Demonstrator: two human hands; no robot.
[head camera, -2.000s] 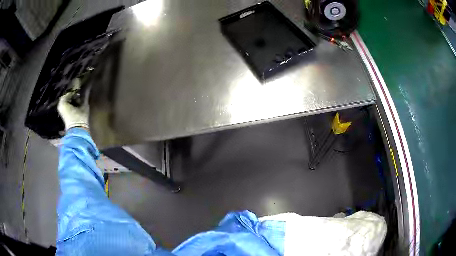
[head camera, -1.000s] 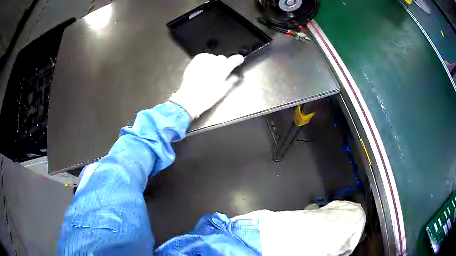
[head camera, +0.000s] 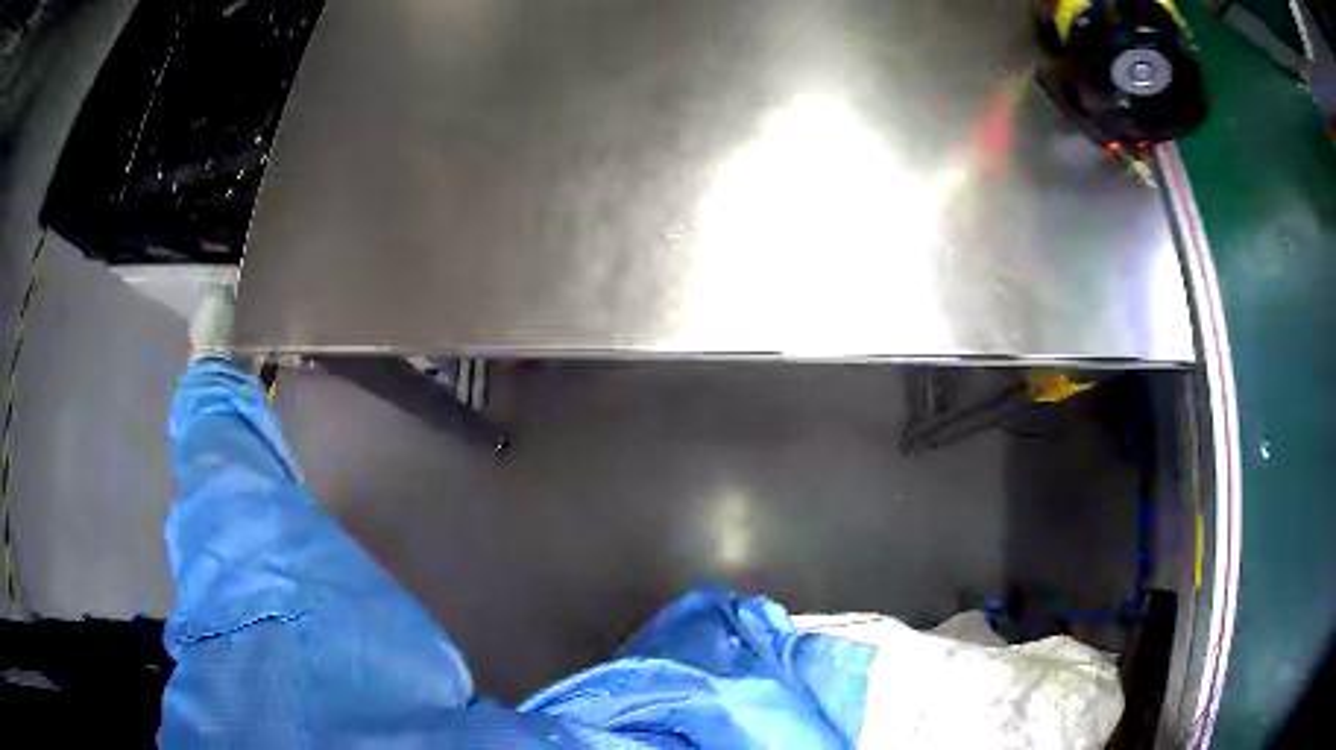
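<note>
My left hand (head camera: 213, 320), in a white glove, is small and blurred at the left end of the steel table (head camera: 513, 220). It is at the corner below a black stack or carrier (head camera: 176, 139), beside a pale edge. Its fingers are not clear, and I cannot tell whether it holds anything. The black carrier surface is dark, with small bright specks, and is cut off by the top edge. I see no right hand; a white cloth shape (head camera: 1011, 689) at the bottom looks like clothing.
A round black reel or fan (head camera: 1143, 71) with yellow and red parts sits at the table's right rear corner. The green conveyor belt (head camera: 1289, 366) runs down the right side behind a white rail with a red line (head camera: 1219, 440). Table legs and grey floor show below the table's front edge.
My left hand has moved from the black tray back to the table's left end. The black tray no longer shows on the table. The view has shifted left.
</note>
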